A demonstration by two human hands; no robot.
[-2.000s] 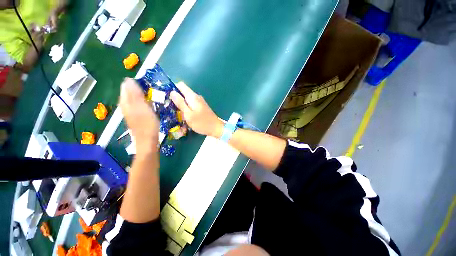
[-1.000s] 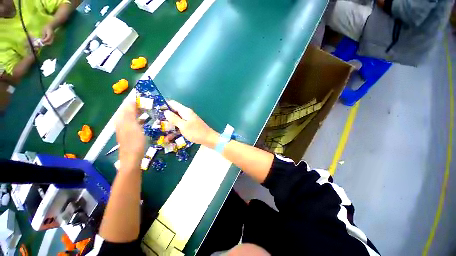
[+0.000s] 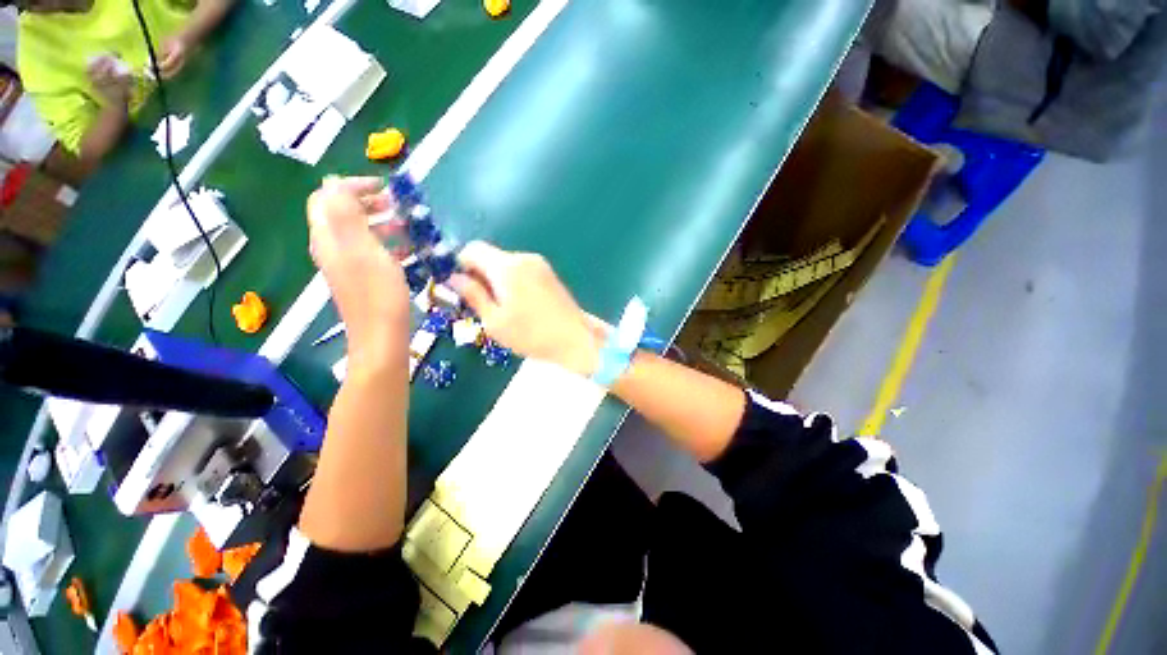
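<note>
Blue circuit boards point(image 3: 417, 220) with small white batteries form a narrow row between my hands. My left hand point(image 3: 355, 250) has its fingers on the upper left side of the row. My right hand point(image 3: 527, 305), with a light blue wrist strap point(image 3: 621, 343), pinches the lower end. The fingers partly hide the boards and are slightly blurred. More loose boards point(image 3: 439, 372) and batteries lie on the green bench just below my hands.
A blue and white screw feeder point(image 3: 224, 441) and a black bar point(image 3: 141, 374) stand at left, above heaped orange housings point(image 3: 192, 621). Cream pad sheets point(image 3: 448, 550) lie along the edge. White boxes point(image 3: 320, 92) stand beyond the rail. A cardboard box point(image 3: 883, 192) is at right; a person sits across.
The wide cluster of boards between my hands is now a narrow row held up between the fingers. My left hand has moved up beside it. The view has shifted slightly.
</note>
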